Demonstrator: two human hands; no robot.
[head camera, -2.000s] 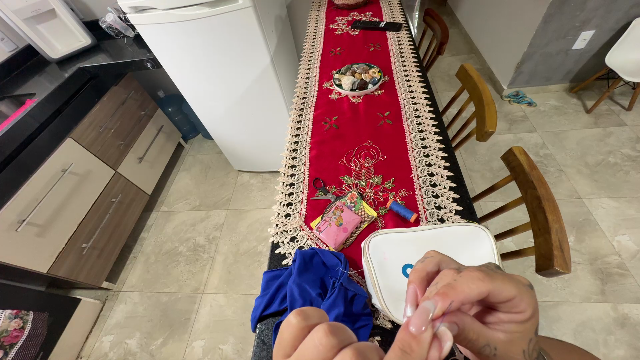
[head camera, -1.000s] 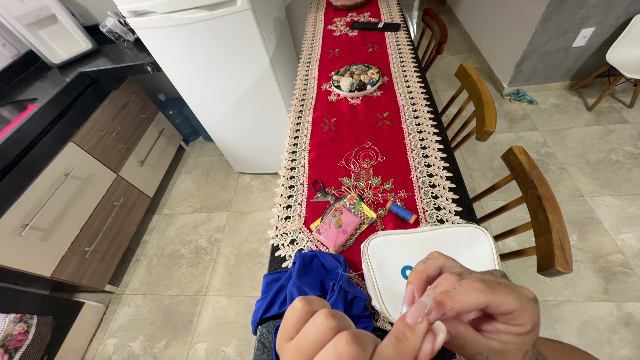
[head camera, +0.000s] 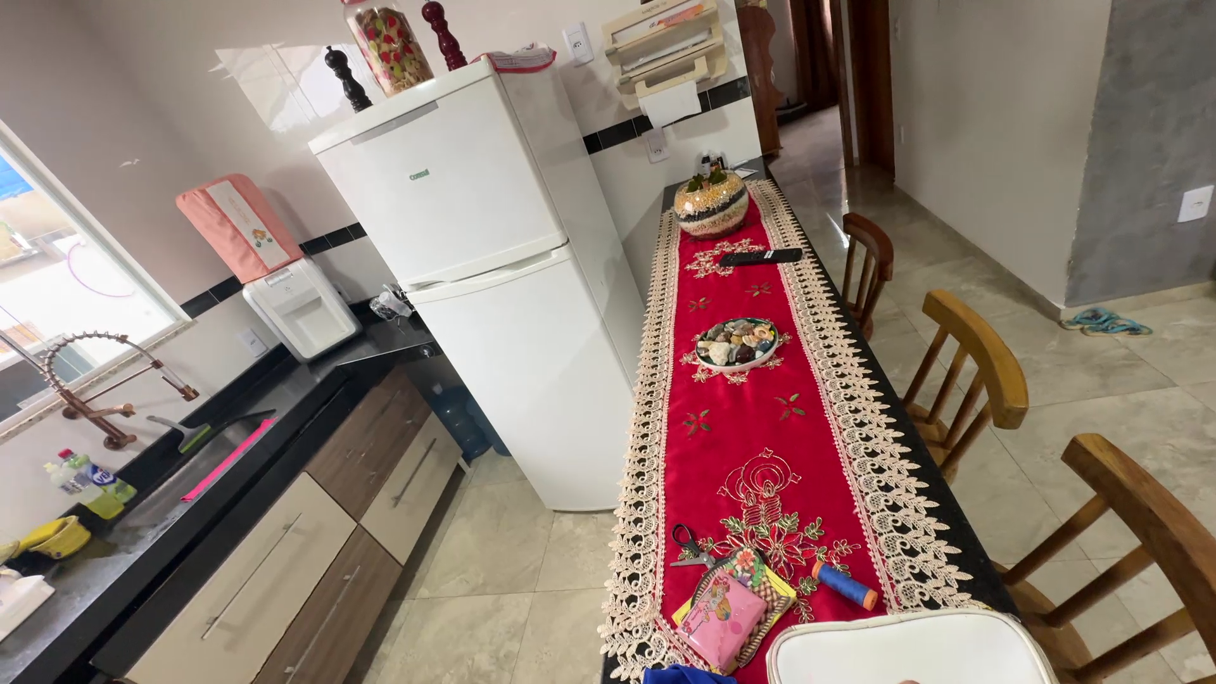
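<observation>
Neither of my hands shows clearly; only a tiny bit of skin appears at the bottom edge, over the white zippered case (head camera: 907, 651). Blue cloth (head camera: 686, 674) peeks in left of the case. Beyond them, on the red table runner (head camera: 736, 418) with lace edging, lie a pink packet (head camera: 722, 622) on a patterned, yellow-edged item (head camera: 779, 591), small scissors with black handles (head camera: 692, 546) and a spool of blue thread (head camera: 844, 584).
Farther along the table are a bowl of stones (head camera: 736, 344), a black remote control (head camera: 760, 257) and a round planter (head camera: 711, 204). Wooden chairs (head camera: 978, 356) line the right side. A white refrigerator (head camera: 522, 361) and a kitchen counter (head camera: 313, 389) stand left.
The view has tilted up strongly. My two hands, pinched close together over the white case in the earlier frames, have dropped out of sight apart from a trace of skin.
</observation>
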